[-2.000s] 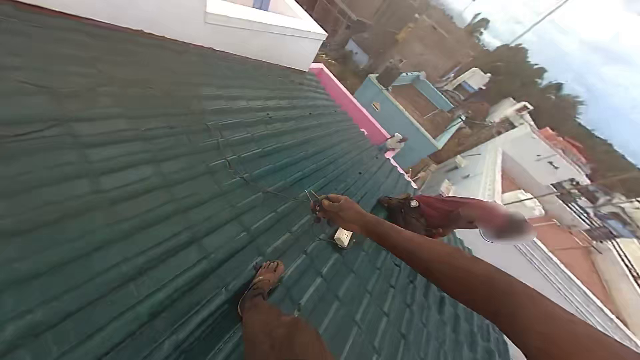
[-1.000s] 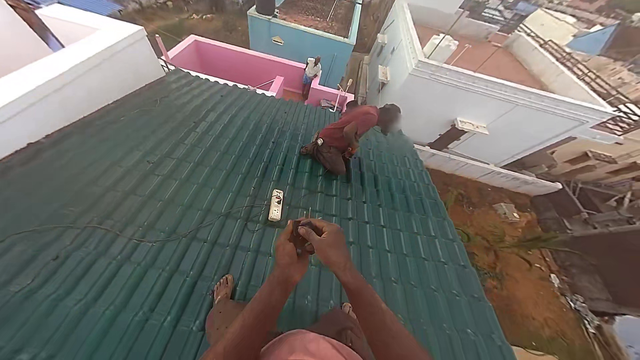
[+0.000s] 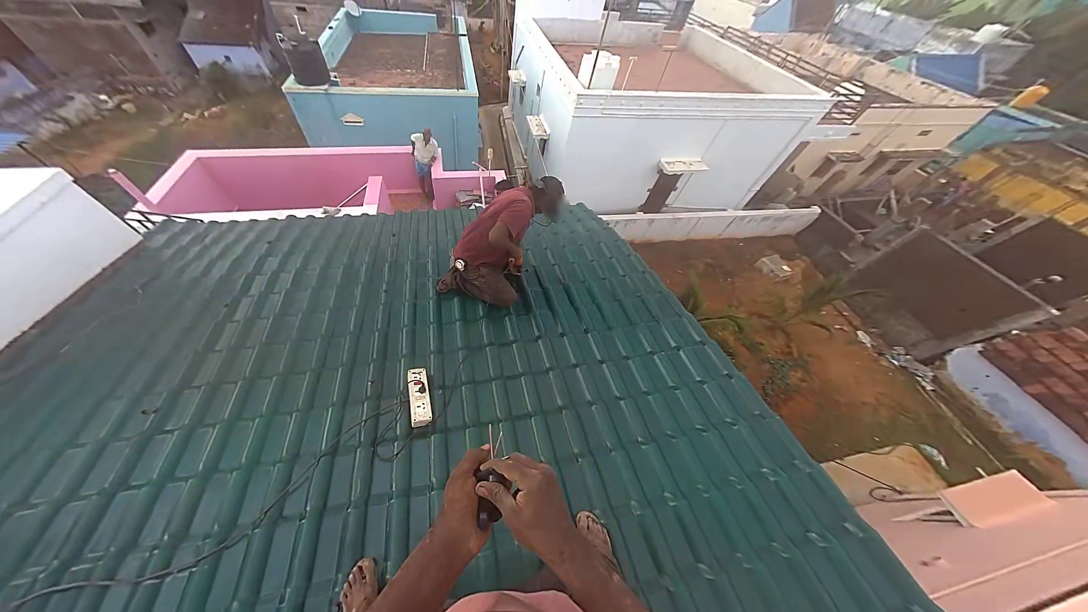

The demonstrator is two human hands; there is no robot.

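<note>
Both my hands meet low in the middle of the view. My left hand is closed around a small dark object, too hidden to name. My right hand covers its upper side, thumb across it. Thin copper-coloured rods or wires stick out above my fingers. Just beyond, a white power strip lies on the green tile-profile roof sheeting, with a dark plug in it.
A dark cable runs from the strip to the lower left. A co-worker in a red shirt crouches near the far roof edge. The roof's right edge drops to bare ground. Another person stands by a pink parapet wall.
Two seconds ago one hand was seen stretched out with thin rods; now both hands are together on the dark object. The view has swung round strongly.
</note>
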